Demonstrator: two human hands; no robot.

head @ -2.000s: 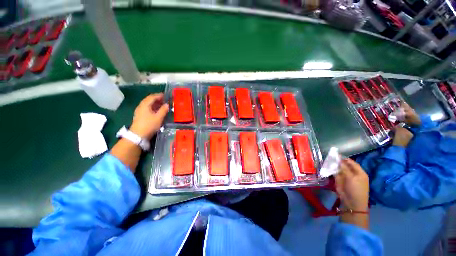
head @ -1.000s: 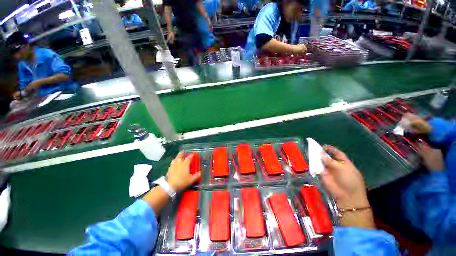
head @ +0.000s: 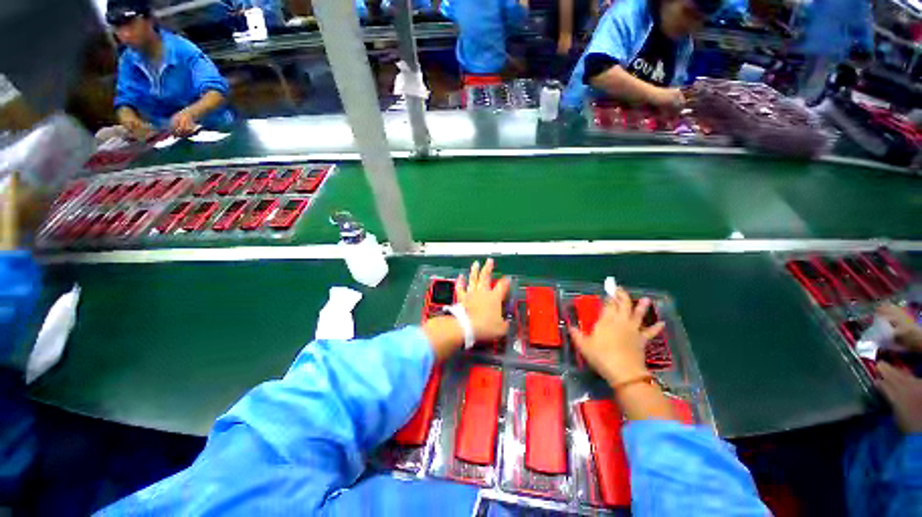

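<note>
The clear blister tray [head: 698, 389] holds red-and-black keypad phones in two rows. Most show plain red backs, like the lower-row phone [head: 545, 422]. The top-left phone [head: 442, 294] and top-right phone [head: 658, 349] show dark, keyed fronts. My left hand [head: 483, 305] lies over the second upper pocket, fingers pointing away; its phone is mostly hidden, so grip is unclear. My right hand [head: 615, 335] is over the fourth upper phone, fingers spread, with a bit of white wiping cloth [head: 610, 287] at its fingertips. My right forearm covers part of the lower right.
A white pump bottle [head: 365, 261] and spare wipe [head: 338, 314] are left of the tray, near a metal post [head: 372, 141]. Phone trays lie at far left [head: 238, 230] and right [head: 834, 315]. A person's hands [head: 900, 353] work at right. People sit across the green conveyor [head: 526, 207].
The view has shifted. My left hand has moved right from the first to the second upper pocket. My right hand has moved onto the upper row. The top-left and top-right phones now show their fronts.
</note>
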